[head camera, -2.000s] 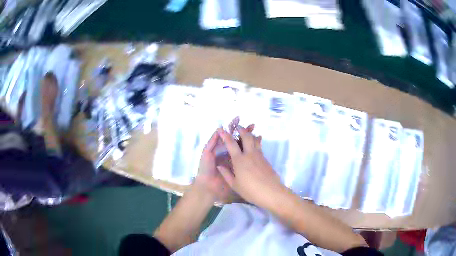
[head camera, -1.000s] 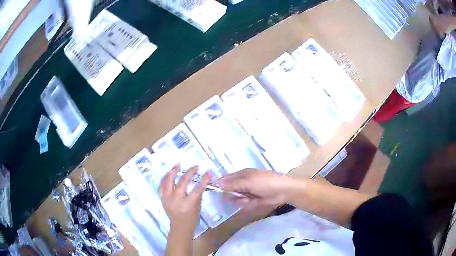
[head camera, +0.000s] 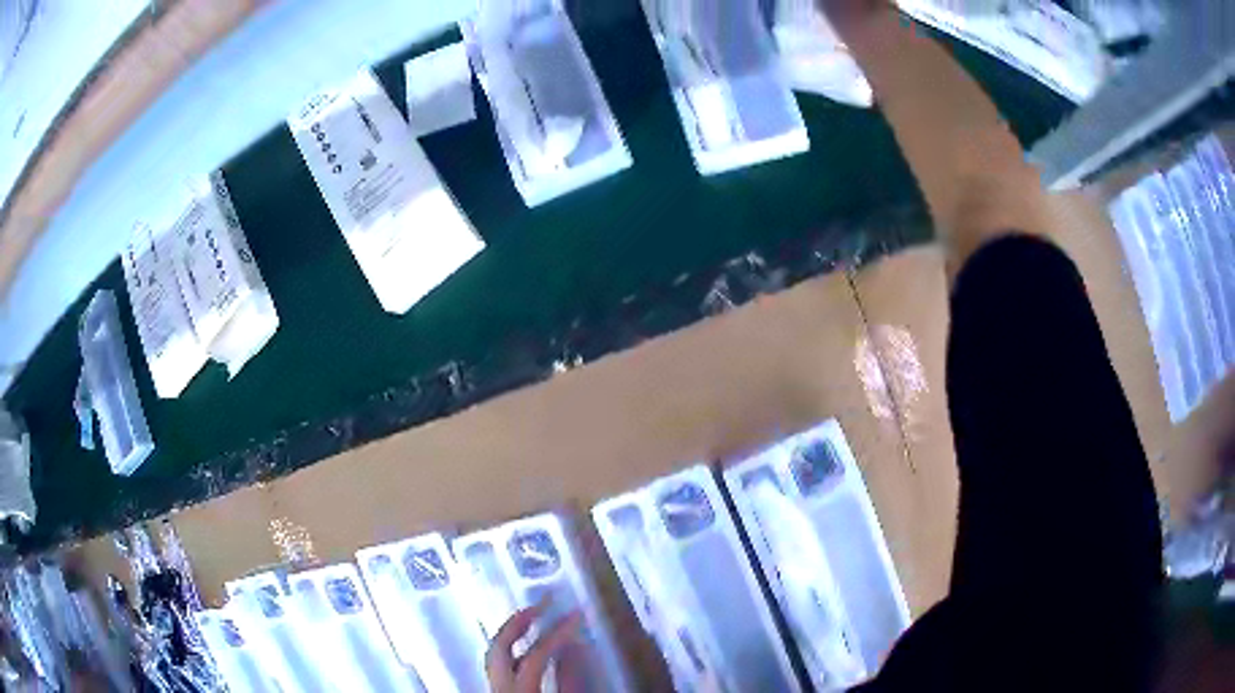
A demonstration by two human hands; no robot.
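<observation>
A row of white translucent trays lies along the lower part of the brown bench. Their upper-end pockets hold small dark or silvery bagged parts. My left hand is at the bottom edge, partly cut off, over a tray in the middle of the row. Its fingers are apart, with no held thing visible. My right arm, in a black sleeve, reaches up across the right side over the green belt. Its hand is beyond the top edge, so its grip is hidden.
The dark green belt carries printed white boxes, filled trays and a small white paper. Cables and shiny bags lie at the lower left. More stacked trays are at the far right, near part of another person.
The view has turned and shifted toward the belt. My hands have separated; my right arm now stretches up over the belt, while my left hand stays low over the trays.
</observation>
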